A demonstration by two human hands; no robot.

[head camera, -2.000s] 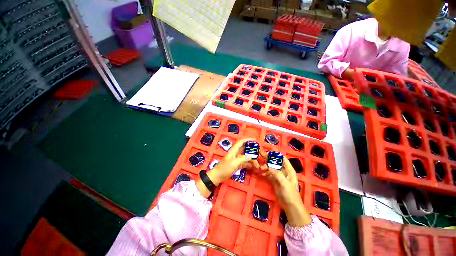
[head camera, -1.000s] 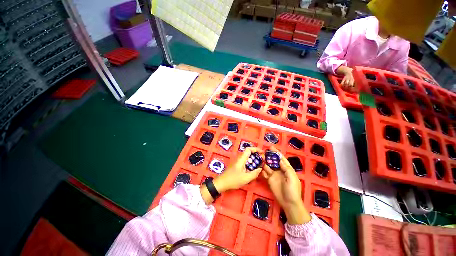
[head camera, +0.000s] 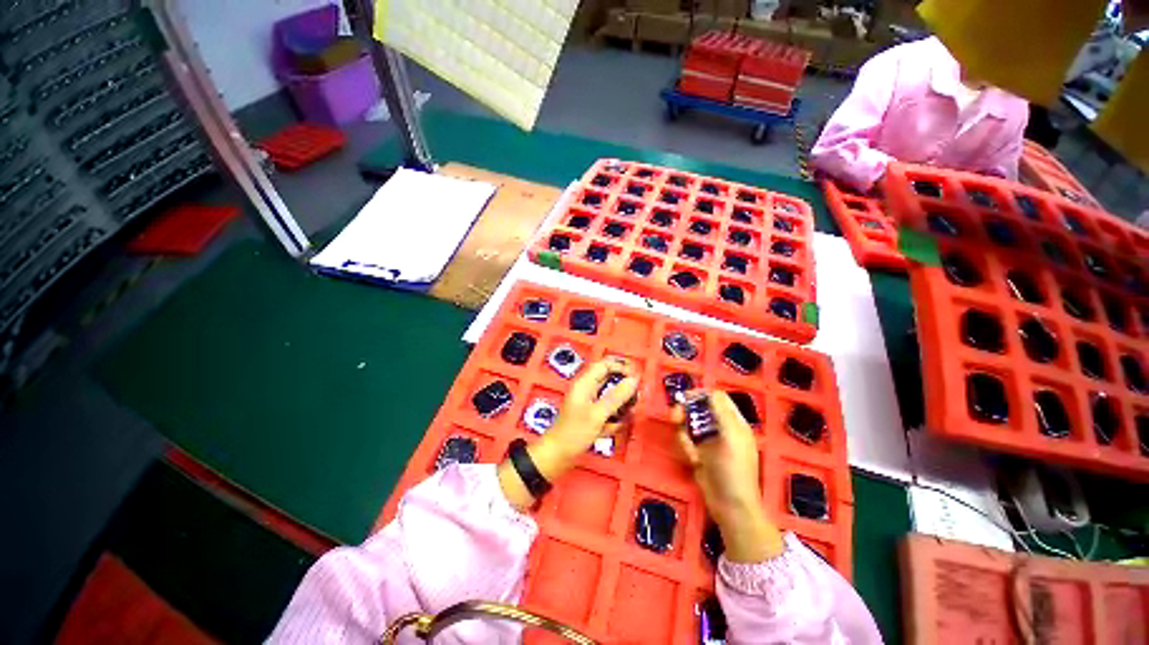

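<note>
The red-orange compartment tray lies in front of me, with watch units in many pockets and several bare pockets. My left hand is over the tray's middle, its fingertips closed around a watch unit that they partly hide. My right hand is to its right and holds another watch unit, tilted, between thumb and fingers. The two hands are apart. Some pockets under the hands are hidden.
A full tray lies behind on white paper. Another full tray is raised at right, above cables and a white adapter. A clipboard lies on brown board at rear left. A person in pink sits beyond the right tray.
My hands have moved apart. The units, earlier side by side with lit screens up, are now tilted. The other person's hand has gone from view behind the raised tray.
</note>
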